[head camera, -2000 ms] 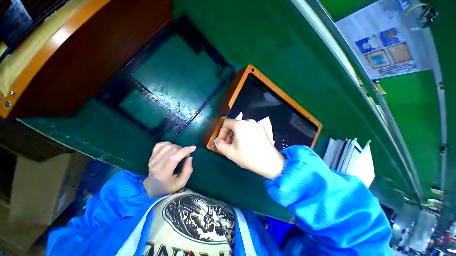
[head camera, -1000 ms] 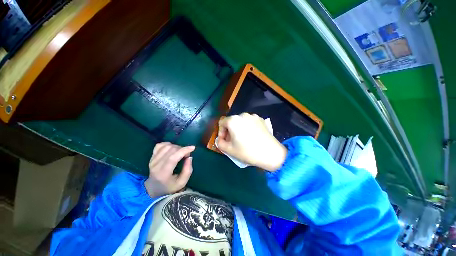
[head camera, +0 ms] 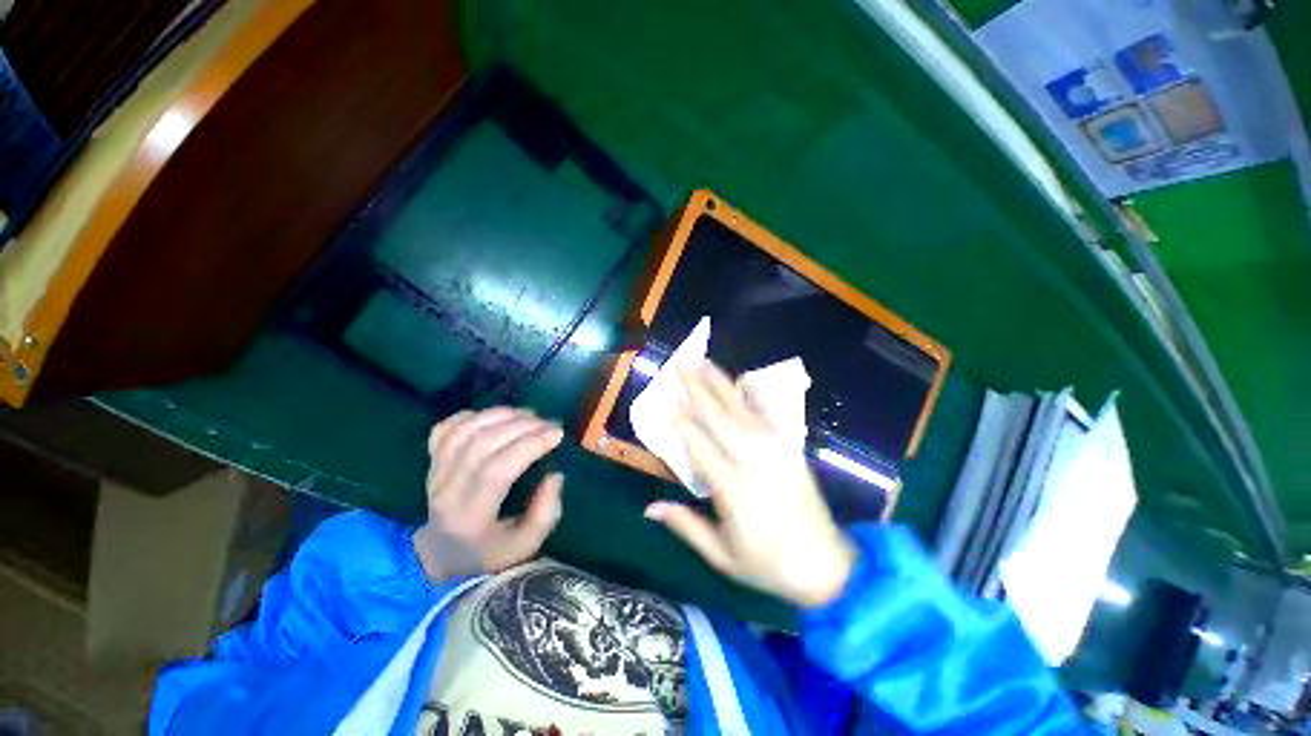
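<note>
A wooden frame with an orange-brown border lies on the green bench in front of me. A glossy black screen panel sits inside it and reflects lamps. My right hand presses a white wiping cloth under its fingers onto the panel's lower left part, thumb apart. The hand and cloth hide part of the panel and the near border. My left hand is empty, loosely curled with the thumb apart, at the bench's near edge, left of the frame.
A thin black inner frame lies flat left of the wooden frame. Tall stacked wooden frames stand at far left. A panel stack with a white separator sheet is at right. A work instruction sheet hangs on the back board.
My right hand has moved from the frame's left border onto the panel and changed from curled to flattened fingers, with the cloth spread under them. My left hand has barely moved. The view has shifted slightly.
</note>
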